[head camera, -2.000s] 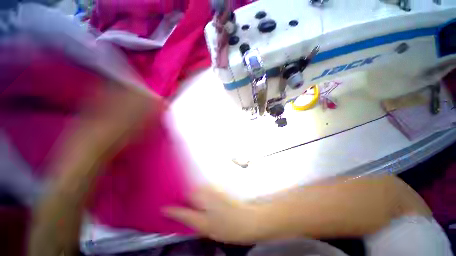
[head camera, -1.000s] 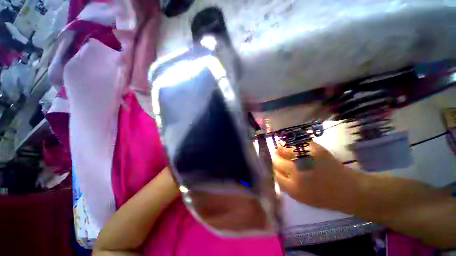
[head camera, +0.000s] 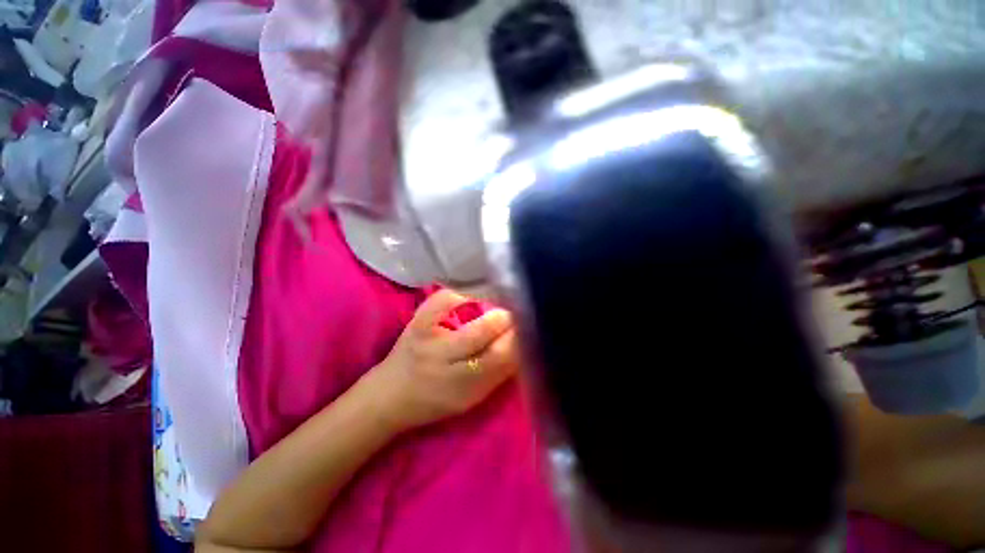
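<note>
The bright pink cloth (head camera: 313,313) spreads over the middle, with a pale lilac panel (head camera: 194,270) joined along its left side by a stitched seam. My left hand (head camera: 459,362), with a ring on one finger, lies on the pink cloth with its fingers curled, a small fold of pink between thumb and fingers. My right hand is hidden behind the machine's large chrome take-up lever guard (head camera: 670,313); only my right forearm shows at the lower right. The needle area is also hidden by the guard.
The white machine head (head camera: 864,97) fills the upper right, very close. The tension assembly's pale knob (head camera: 918,367) is at the right. A dusty-pink rag (head camera: 362,119) hangs at the head's left end. Cloth piles (head camera: 49,151) lie at the far left.
Since one second ago, the guard appears larger and further right, now covering my right hand. My left hand, hidden behind the guard before, now shows on the pink cloth.
</note>
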